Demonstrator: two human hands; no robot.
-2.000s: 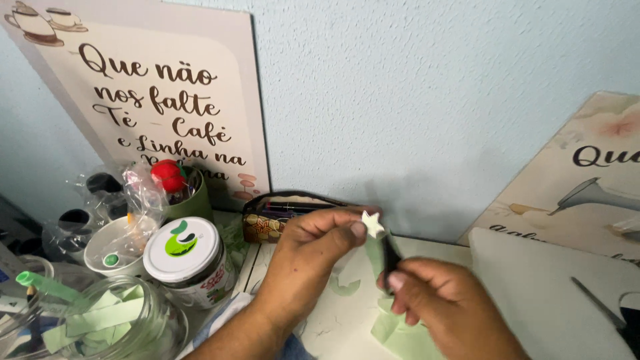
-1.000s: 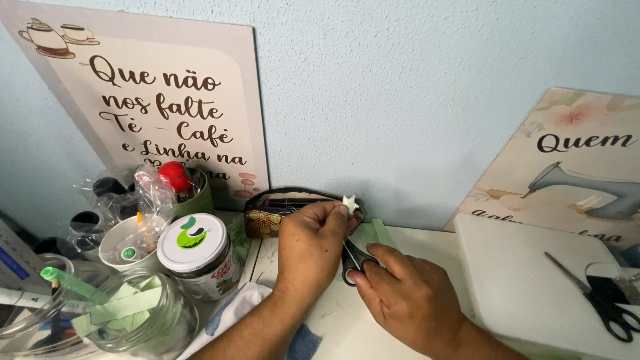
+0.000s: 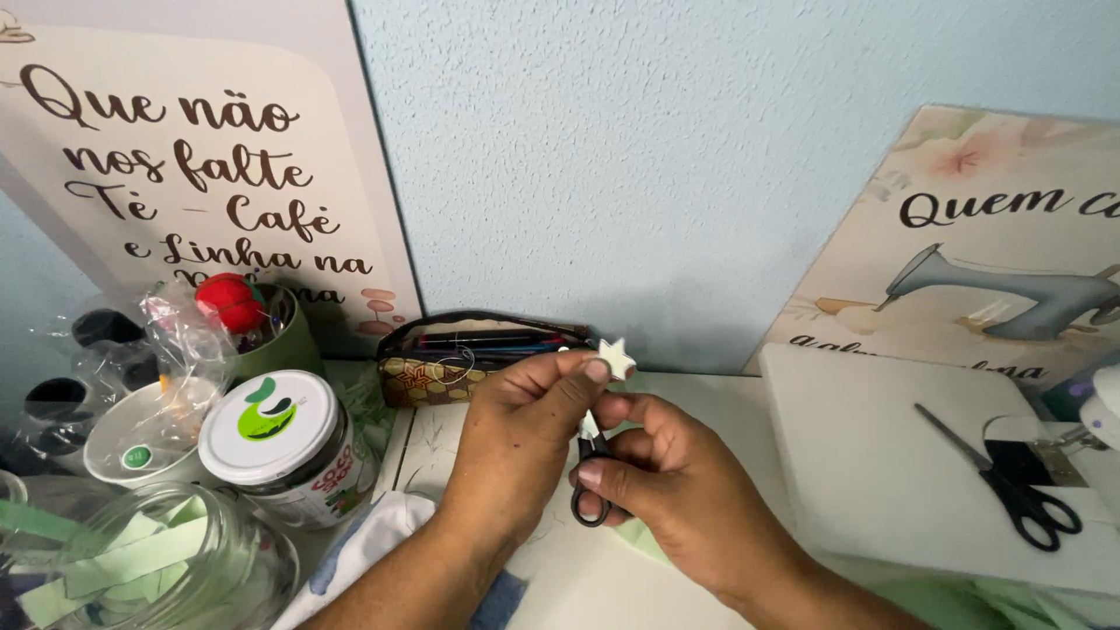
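Note:
Between the thumb and index finger of my left hand (image 3: 525, 437) is a small pale star-shaped piece (image 3: 618, 359), its points showing above the fingertips. My right hand (image 3: 678, 490) holds small black-handled scissors (image 3: 592, 481) just below the star, with fingers around the handle loops. Part of the blades is hidden by the fingers. The fingertips of both hands are close together. Pale green material (image 3: 643, 538) lies on the white table under my right hand.
A patterned pencil case (image 3: 429, 381) stands by the wall. At left are a white-lidded jar (image 3: 267, 429), a glass jar of green strips (image 3: 175, 560), a white cup (image 3: 114, 437) and a red pincushion (image 3: 229, 302). Black scissors (image 3: 1006, 490) lie on a white surface (image 3: 840, 455) at right, near a sign (image 3: 971, 262).
Two seconds ago the scissors were beside the star; now they are below it, with my right hand's fingertips close to my left. The star remains in my left hand. The view has shifted.

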